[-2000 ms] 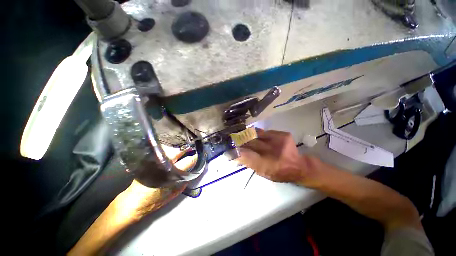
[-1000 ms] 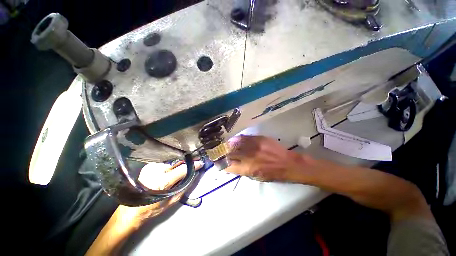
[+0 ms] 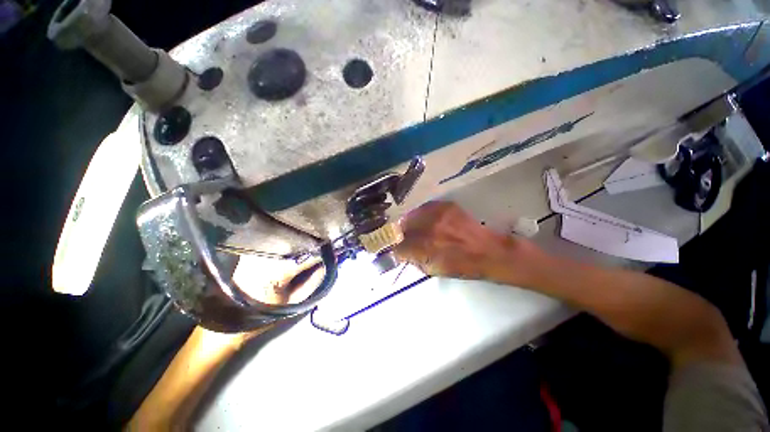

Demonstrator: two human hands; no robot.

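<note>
The white sewing machine head (image 3: 338, 110) with a teal stripe fills the upper middle. My left hand (image 3: 262, 278) is under the curved metal guard (image 3: 190, 261), partly hidden by it and washed out by bright light; what its fingers touch cannot be told. My right hand (image 3: 439, 240) is at the machine face, its fingers bent around the small ribbed, pale brass-coloured piece (image 3: 382, 237). Whether they grip it is unclear. The needle area is hidden by the guard and the glare.
Angled white paper template (image 3: 616, 232) and a small white chip (image 3: 525, 226) lie on the bed right of my hand. A dark round part (image 3: 699, 175) is at the far right. White lamp (image 3: 94, 215) and black cloth (image 3: 51, 346) are at left.
The view has shifted. My left hand has gone further behind the guard, its fingers less visible than a second ago. My right hand stays at the ribbed piece.
</note>
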